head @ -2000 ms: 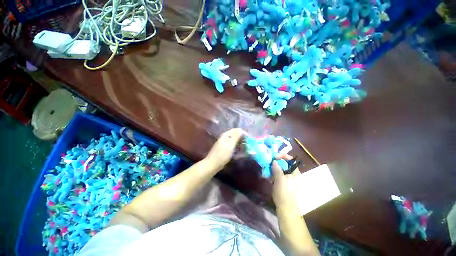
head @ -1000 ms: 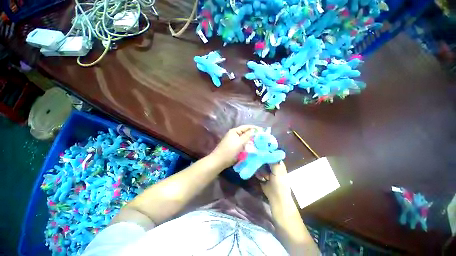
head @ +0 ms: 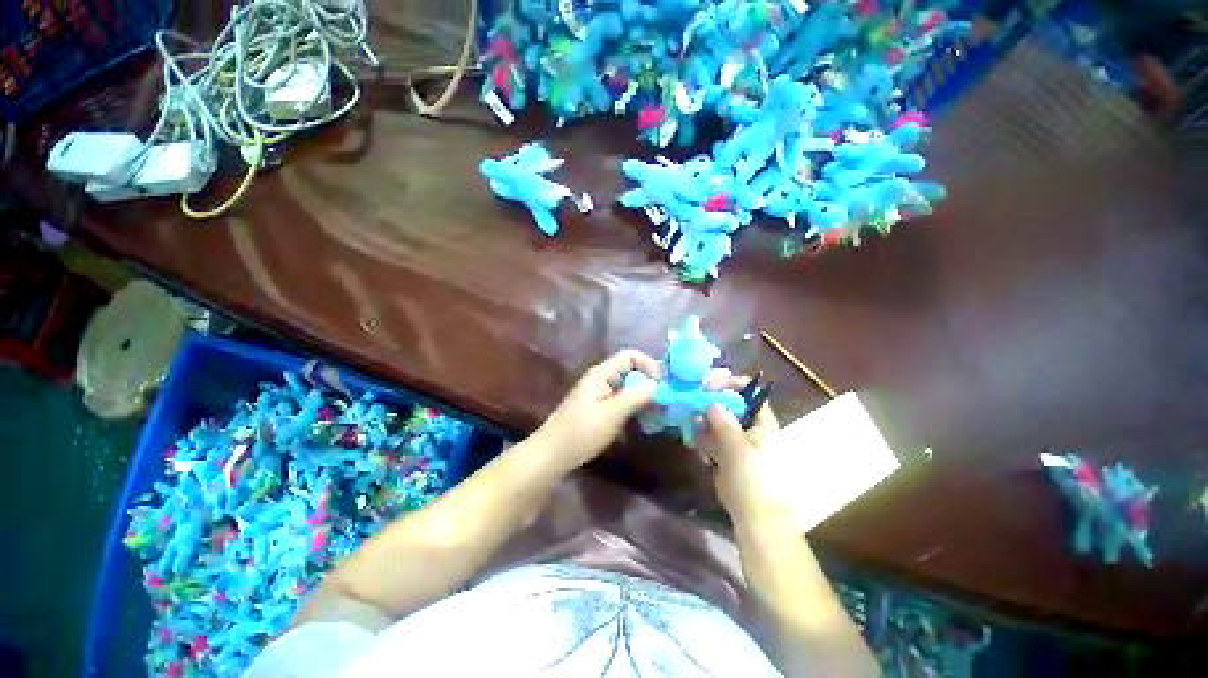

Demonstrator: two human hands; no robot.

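A small blue plush toy [head: 688, 375] is held upright between both hands above the table's near edge. My left hand [head: 604, 408] grips its left side with thumb and fingers. My right hand [head: 737, 431] grips its right side. A small dark tool, perhaps thread snips [head: 755, 400], sticks out from the fingers of my right hand; most of it is hidden. A pale paper card [head: 832, 461] lies beside my right hand, and a thin yellow-brown stick [head: 798, 363] lies just beyond it.
A large heap of blue toys [head: 755, 146] lies at the far side. Single toys lie at centre-left [head: 531, 187] and at right [head: 1107, 509]. A blue tub [head: 127, 517] full of toys stands at left. White power strips [head: 130, 164] and coiled cable lie far left.
The toy has turned from lying tilted across my hands to upright. The dark tool shows again at my right fingers. The table view has shifted slightly left.
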